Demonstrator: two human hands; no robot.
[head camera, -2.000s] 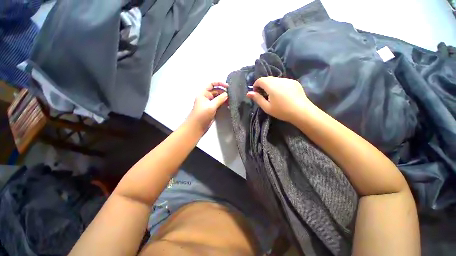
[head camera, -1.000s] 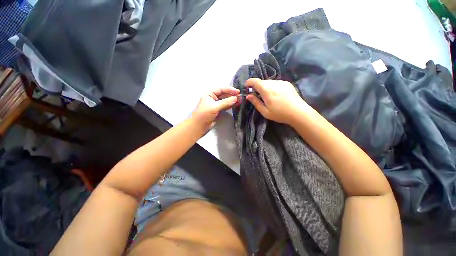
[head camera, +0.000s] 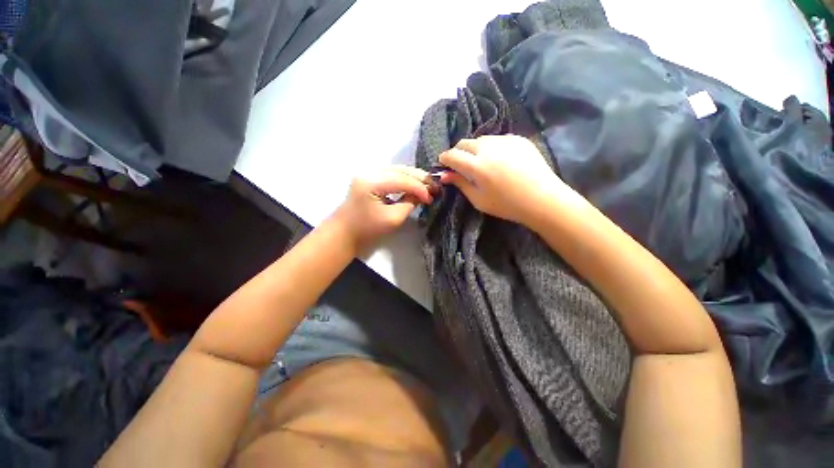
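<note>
A dark grey-brown herringbone jacket (head camera: 572, 324) lies in folded layers over the table's front edge. Its shiny blue-grey lining (head camera: 631, 137) puffs out to the right, with a small white tag (head camera: 702, 104) on it. My left hand (head camera: 379, 203) pinches at the left edge of the wool folds. My right hand (head camera: 498, 175) pinches the same edge from the right, fingertips almost touching the left ones. A tiny bright glint shows between the fingertips; what it is, is too small to tell. Both palms are hidden.
The white table (head camera: 320, 110) runs under the garments. Smooth grey garments (head camera: 137, 82) hang over its edge at the upper left. A wooden stool (head camera: 23, 178) stands at the far left. A dark cloth heap (head camera: 64, 366) lies below.
My left hand has moved right to the wool edge, and the fingertips of both hands have come together. The view has shifted slightly. The jacket stays in place.
</note>
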